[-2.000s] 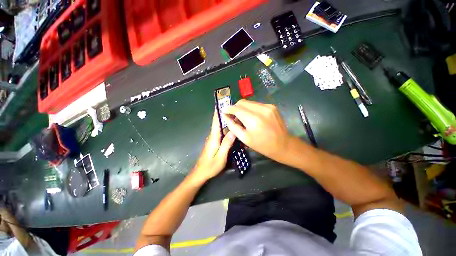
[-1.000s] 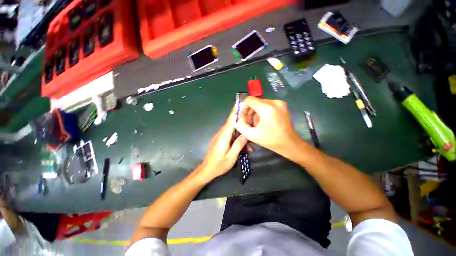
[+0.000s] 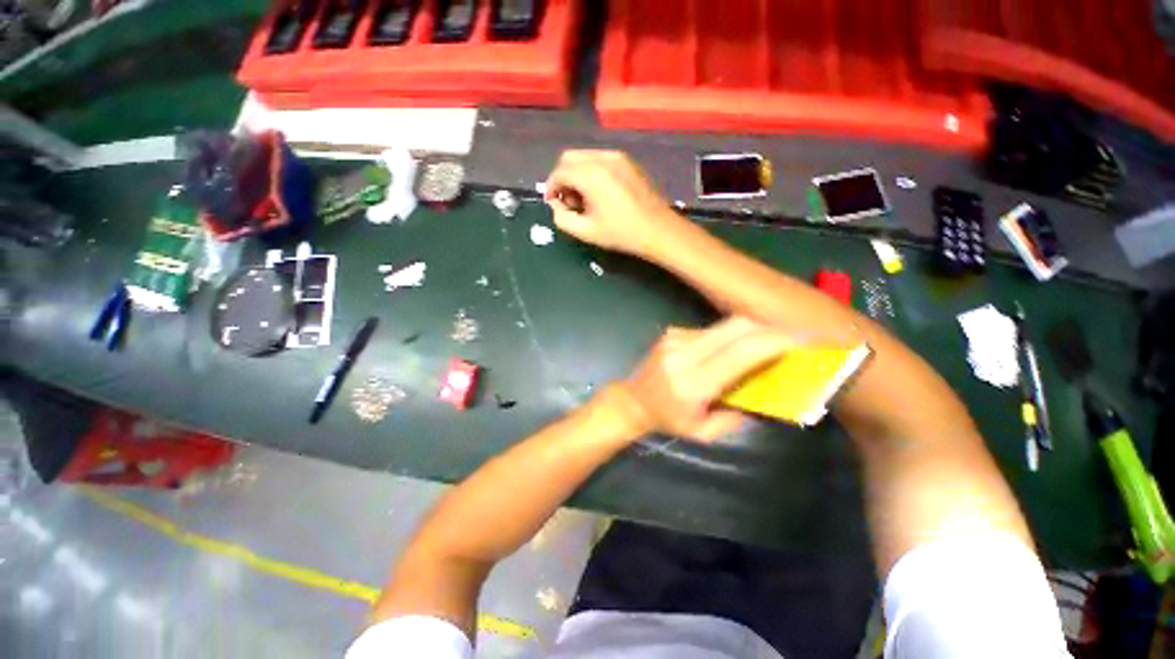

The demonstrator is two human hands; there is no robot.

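Observation:
My left hand (image 3: 683, 380) holds a flat yellow block (image 3: 789, 386) with a pale right edge, above the front of the green mat. My right arm crosses behind the block. My right hand (image 3: 603, 204) is at the mat's back edge, beside a small whitish piece (image 3: 504, 201). Its fingertips are close together, with a small dark spot between them; whether it grips something is unclear. The open phone does not show as such.
A tray (image 3: 438, 77) holds several phones; an orange-red tray (image 3: 786, 90) is beside it. Display modules (image 3: 732, 176) and a keypad phone (image 3: 960, 232) lie at the back. A red block (image 3: 459, 382) and black pen (image 3: 343, 370) lie left; the lime-green screwdriver (image 3: 1134, 483) lies right.
My right hand has left the phone and moved back and left. My left hand now shows a yellow block where it held the dark phone. The view has turned left.

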